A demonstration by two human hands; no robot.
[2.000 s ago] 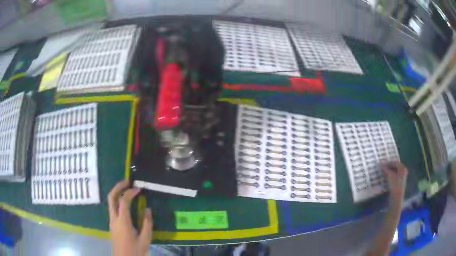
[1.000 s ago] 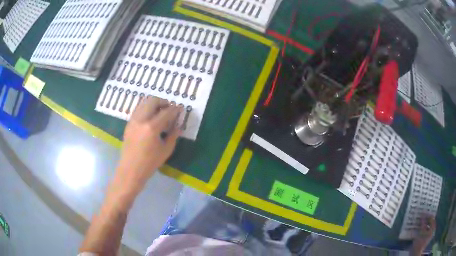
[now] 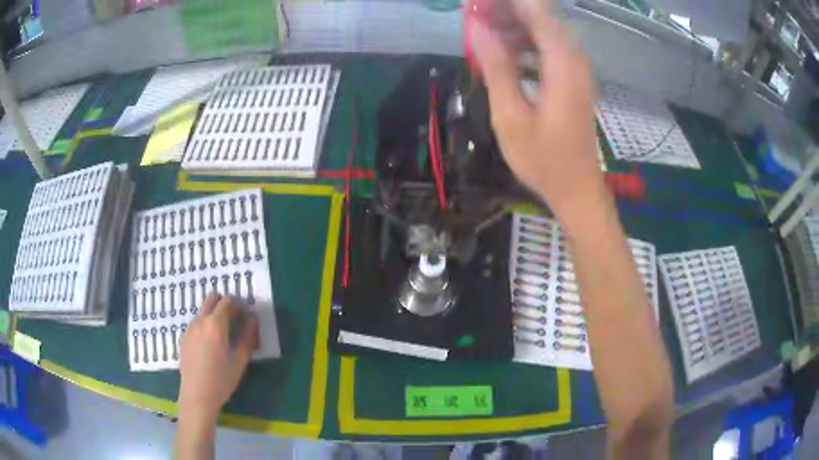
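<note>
The black test fixture (image 3: 376, 310) stands at bench centre. A silver round nest (image 3: 427, 293) with a small white post (image 3: 432, 263) on top is at its front. My right hand (image 3: 543, 108) is at the top of the view, blurred, closed around the raised red clamp handle (image 3: 483, 34). My left hand (image 3: 217, 346) rests at the lower right of the left part tray (image 3: 144, 346), fingertips down on its bottom row. Its fingers hide the parts beneath, and I cannot tell whether it grips one.
Two more part trays lie right of the fixture, near (image 3: 557, 346) and far (image 3: 691, 364), the near one partly behind my right forearm. Stacked trays (image 3: 63, 243) stand far left. More trays lie behind. A green label (image 3: 449, 401) and yellow tape are in front.
My right hand has left the far right tray and now holds the clamp handle, which has gone up. My left hand went from the fixture's front corner to the left tray. The view has shifted.
</note>
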